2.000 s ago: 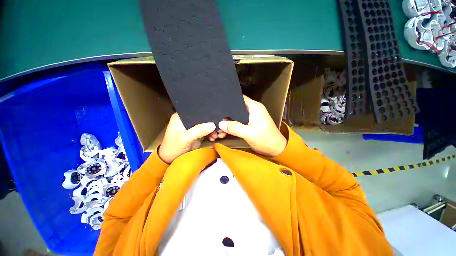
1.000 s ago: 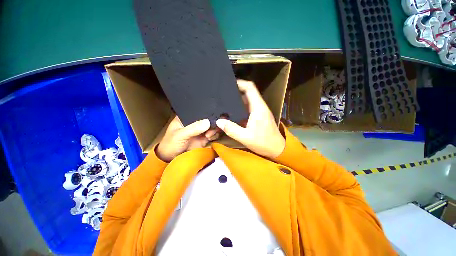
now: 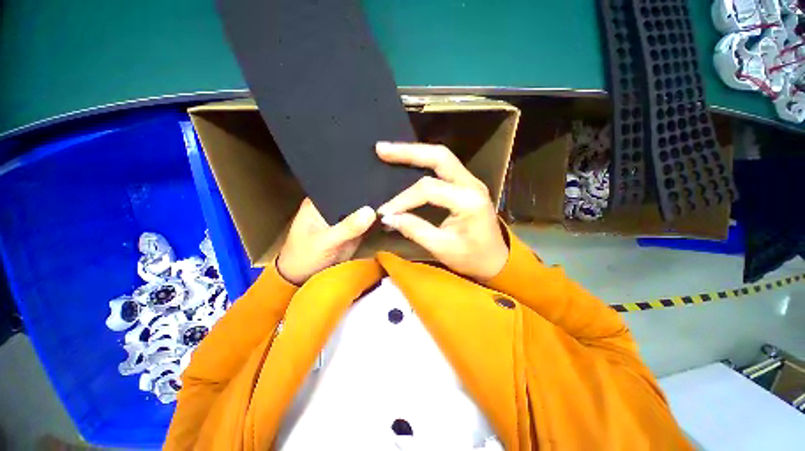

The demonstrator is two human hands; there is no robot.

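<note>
A long black foam sheet (image 3: 322,97) runs from the green bench down over the open cardboard box (image 3: 231,167). My left hand (image 3: 319,242) grips its near end, thumb on top and fingers hidden beneath. My right hand (image 3: 450,211) is at the near right corner, thumb and index fingertip close together at the sheet's edge, another finger lying on its top face. Whether a small foam piece is between the right fingertips is too small to tell.
A blue bin (image 3: 88,264) with white parts (image 3: 168,299) is at left. A second cardboard box (image 3: 538,176) at right holds white parts, with holed foam strips (image 3: 680,114) over it. White assemblies with red wires (image 3: 759,57) lie on the green bench (image 3: 503,44).
My right hand has shifted its fingers from under the sheet to above its near right edge. The sheet's far end has swung left. My left hand has stayed nearly in place.
</note>
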